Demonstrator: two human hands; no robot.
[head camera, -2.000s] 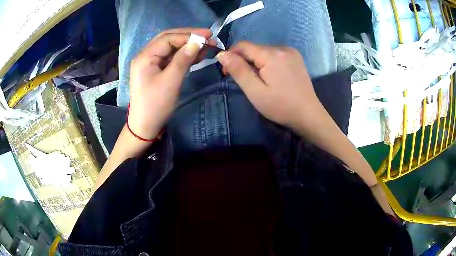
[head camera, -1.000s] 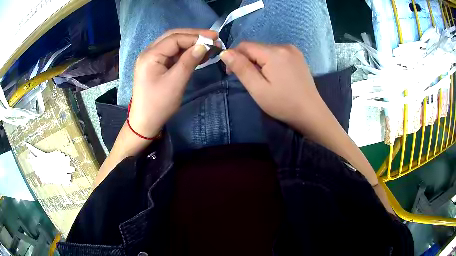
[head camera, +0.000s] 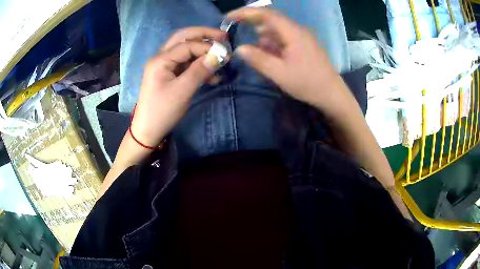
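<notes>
My left hand (head camera: 181, 73) pinches a small folded white strip end (head camera: 218, 51) between thumb and fingertips, above the jeans-covered lap. My right hand (head camera: 284, 55) is just to its right, blurred, with thumb and index finger apart. A bit of the white strip (head camera: 227, 24) shows between the hands, near the right index fingertip. Another white piece (head camera: 258, 3) shows at the top edge, beyond the right hand. I cannot make out tweezers; the inside of the right hand is blurred and partly hidden.
A yellow wire basket (head camera: 408, 163) at right holds tangled white strips (head camera: 421, 73) and a light blue package (head camera: 408, 22). A cardboard box (head camera: 79, 202) with white scraps on top stands at lower left. A white table edge (head camera: 39, 32) curves across the upper left.
My right hand has moved up and opened its thumb and index finger, now blurred. My left hand still pinches the strip end. The strip beyond the hands is now mostly covered.
</notes>
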